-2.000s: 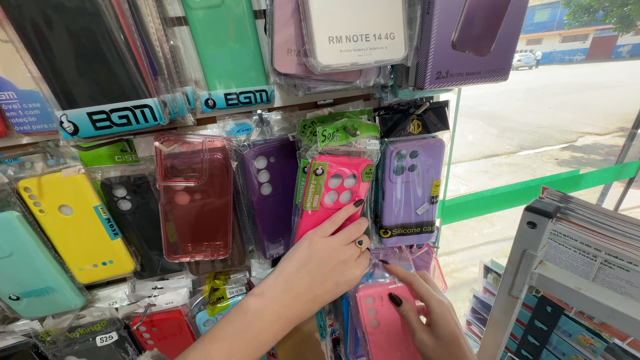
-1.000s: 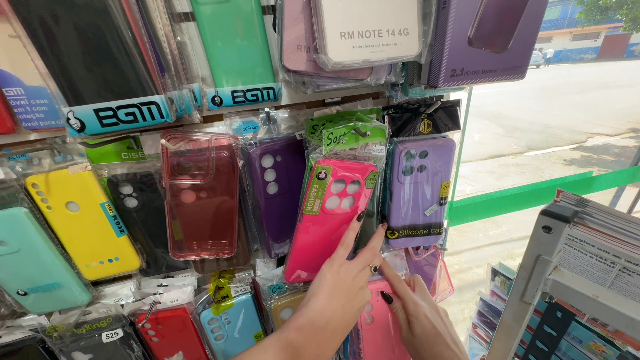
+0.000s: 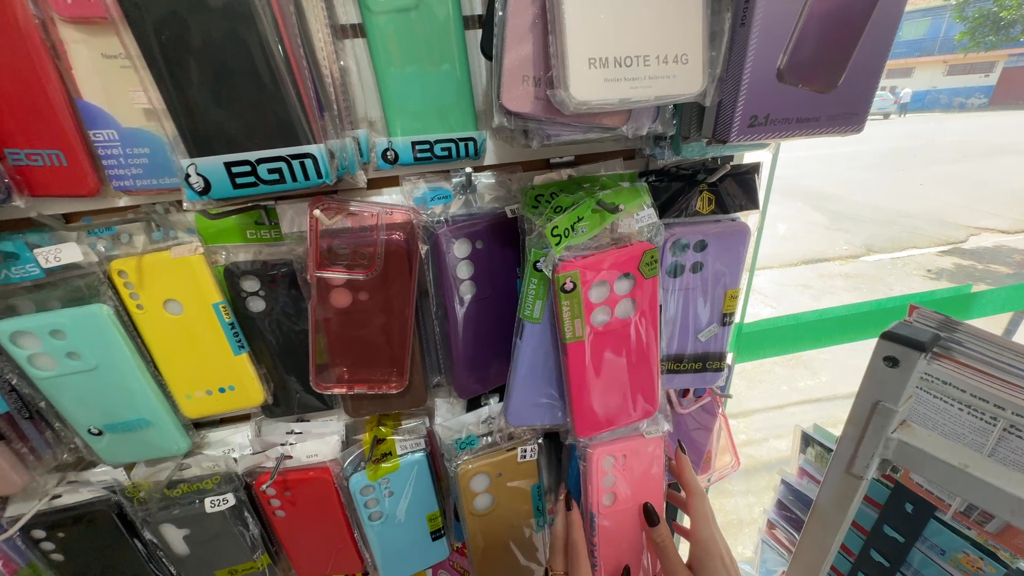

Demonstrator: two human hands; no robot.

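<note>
A light pink phone case point(image 3: 622, 496) in a clear bag hangs low on the rack, between my two hands. My left hand point(image 3: 570, 538) is at its left edge, mostly cut off by the frame's bottom. My right hand point(image 3: 690, 528) is at its right side, thumb over the case's front and fingers apart; whether either hand grips it cannot be told. Just above hangs a hot pink phone case point(image 3: 612, 344) with a green header card, touched by neither hand. A lilac case point(image 3: 704, 300) hangs to its right, a dark purple case point(image 3: 478, 308) to its left.
Packaged cases hang in rows, among them a gold case point(image 3: 498, 504) and a light blue case point(image 3: 400, 512). A metal rack with printed papers point(image 3: 868, 448) stands at the lower right. Behind it, green tape point(image 3: 856, 324) crosses in front of the street.
Both hands have moved down from the hot pink case to the light pink one below it. The hot pink case, touched earlier by my left hand, now hangs free.
</note>
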